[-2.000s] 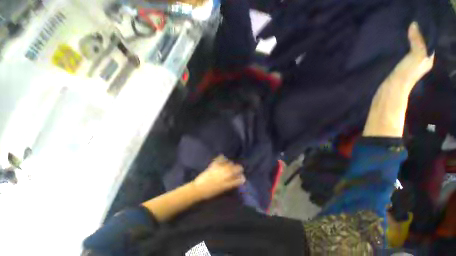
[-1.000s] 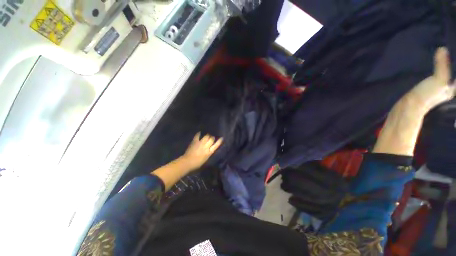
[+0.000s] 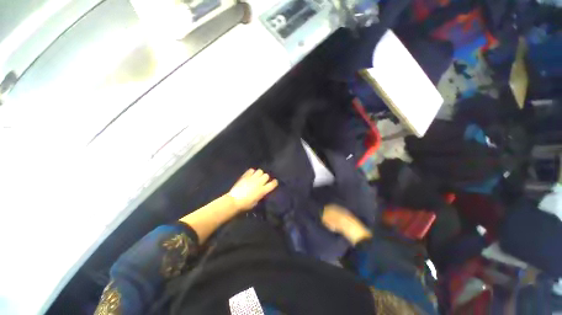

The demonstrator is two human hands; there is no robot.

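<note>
Dark navy garment pieces (image 3: 348,191) lie heaped over my lap and beyond my knees. My left hand (image 3: 254,188) rests on the dark cloth at the left of the lap, fingers bent over it; whether it grips the cloth I cannot tell. My right hand (image 3: 338,220) is on the dark cloth to the right of my left hand. It is blurred, and its fingers are partly hidden, so its hold is unclear. A pale triangular patch (image 3: 317,165) shows among the dark pieces beyond my hands.
The white machine table (image 3: 203,104) fills the left, with a grey bobbin tray (image 3: 294,23) at its far end. A white-topped stool (image 3: 410,83) stands beyond the lap. A red crate edge (image 3: 373,136) shows before it. Dark garments and red crates (image 3: 409,222) crowd the right.
My right hand has come down from the raised far right to the lap. The large dark cloth stretched there has dropped away, uncovering the stool and floor. My left hand stays on the cloth.
</note>
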